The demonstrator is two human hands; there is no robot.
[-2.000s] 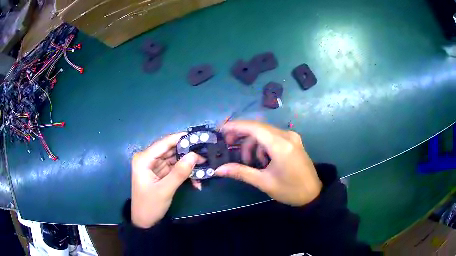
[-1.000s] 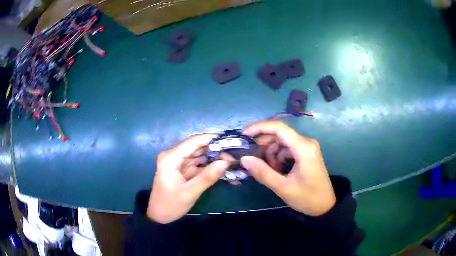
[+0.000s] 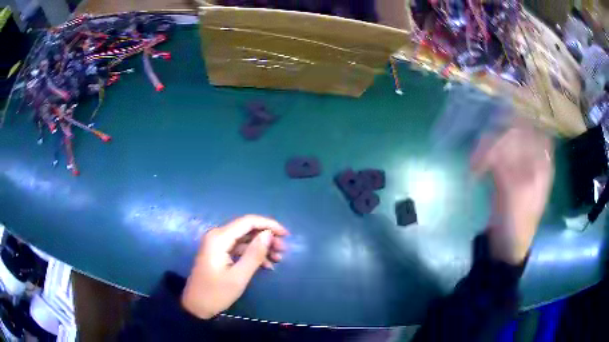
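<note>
My left hand [image 3: 234, 264] is over the near middle of the table, its fingers curled in towards the thumb, with nothing visible in it. My right hand [image 3: 517, 174] is badly blurred, reaching to the right near the carton of wired modules [image 3: 467, 33]; whether it holds anything cannot be told. Black foam pads lie between and beyond the hands: one alone [image 3: 303, 167], a touching cluster [image 3: 364, 189], one at the right [image 3: 406, 212] and a small overlapping group farther back [image 3: 256, 121].
A pile of wired modules with red tips [image 3: 80, 73] lies at the far left of the green table [image 3: 153, 174]. A brown carton [image 3: 287, 53] stands at the far edge. White-and-black units [image 3: 40, 294] are below at the left. A black object [image 3: 586, 167] is at the right.
The hands, earlier together on an LED board, are now apart. My right hand has moved far right and forward. The board is no longer visible in my left hand. The view has shifted, showing the cartons.
</note>
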